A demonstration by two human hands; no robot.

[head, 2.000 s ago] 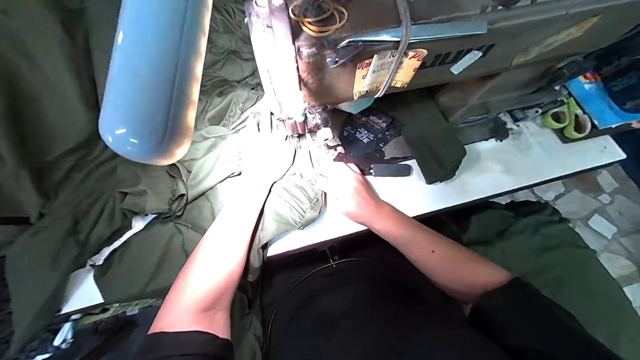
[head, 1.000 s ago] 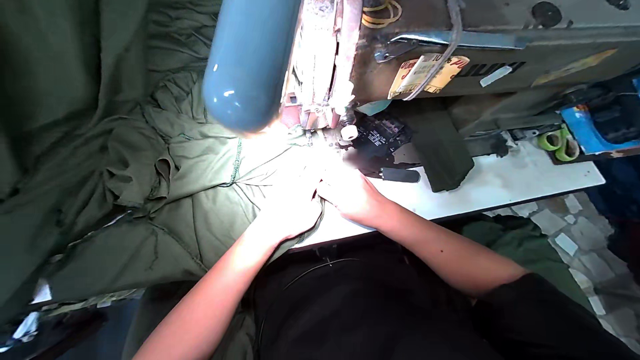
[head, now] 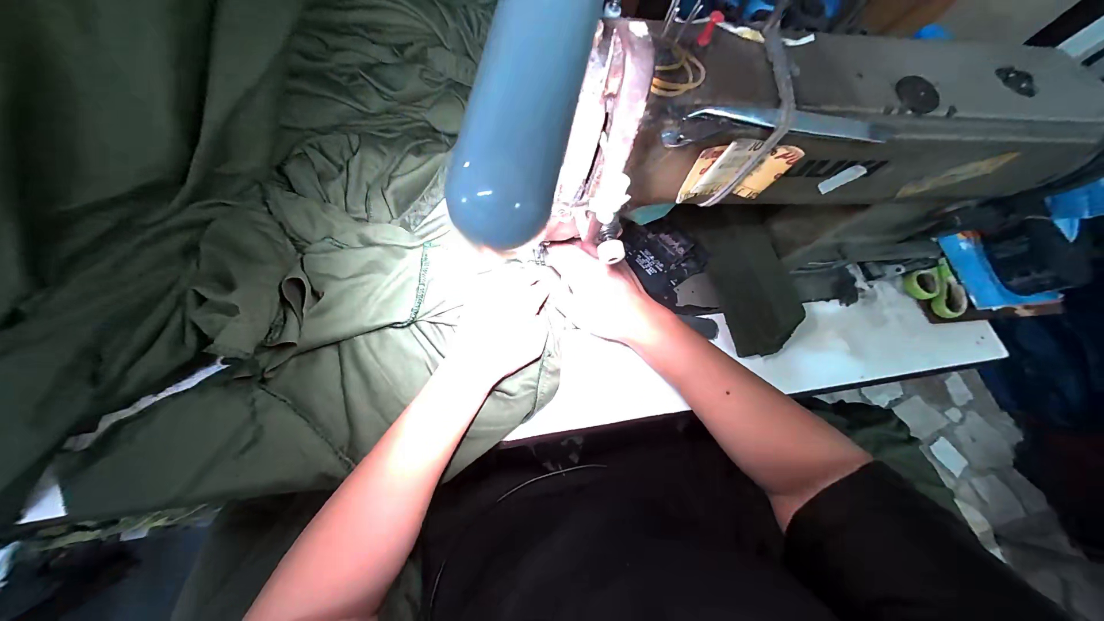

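Green fabric (head: 362,285) with dark green stitched seams lies bunched under the head of an industrial sewing machine (head: 828,112). On that cloth, just below a blue lamp shade (head: 517,121), my left hand (head: 500,323) presses or holds the fabric; glare washes out its fingers. My right hand (head: 599,293) is close beside it, fingers on the cloth near the machine's needle area. The lamp and the glare hide the needle and the presser foot, and whether the fingers pinch the cloth is hard to see.
The white table edge (head: 880,345) runs in front of me. On it lie dark green cloth pieces (head: 742,276), a black labelled piece (head: 660,254) and green-handled scissors (head: 944,289). More green fabric (head: 112,285) hangs over the left side.
My left hand has come closer to my right hand, and the fabric under them has shifted and is bunched differently. The view has moved somewhat.
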